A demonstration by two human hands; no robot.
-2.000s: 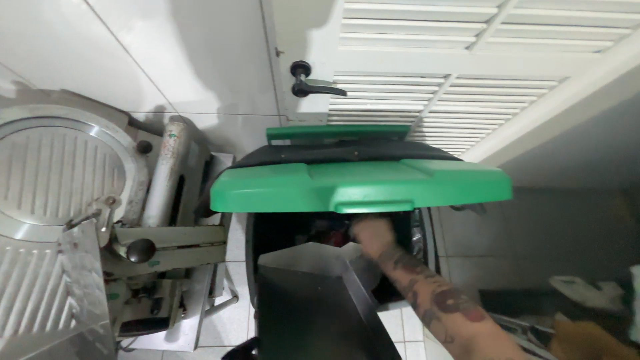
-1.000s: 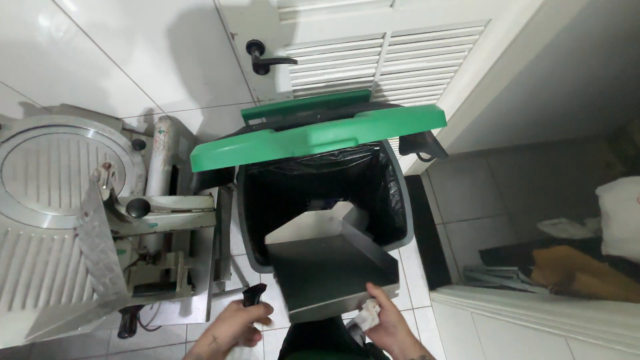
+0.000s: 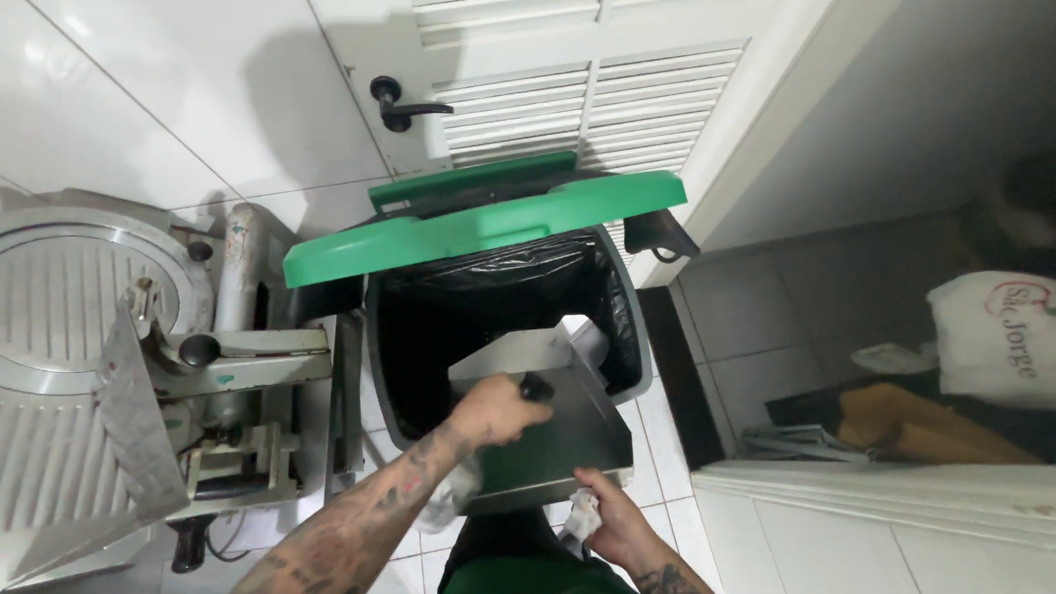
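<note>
My left hand [image 3: 499,411] is closed around a small black object [image 3: 536,388], perhaps a handle or nozzle, above a metal tray [image 3: 569,433]. Blurred clear or whitish material hangs beneath that wrist. The tray is tilted, its angled far end reaching over the mouth of a lined trash bin [image 3: 639,346]. At the tray's near right corner, my right hand [image 3: 610,511] grips the edge and also has a crumpled white cloth or paper [image 3: 583,516] in it. The bin's green lid [image 3: 487,231] stands raised behind the opening; a black bag [image 3: 495,268] lines the inside.
A meat slicer [image 3: 91,313] stands on a metal stand at the left. Behind the bin is a white louvered door [image 3: 511,107] with a black handle [image 3: 404,109]. At the right, a white plastic bag [image 3: 994,338] and brown material [image 3: 932,425] lie beyond a door edge.
My left hand has moved from beside the tray to above it, with the black object. The right hand, inside the bin two seconds ago, now holds the tray's near corner.
</note>
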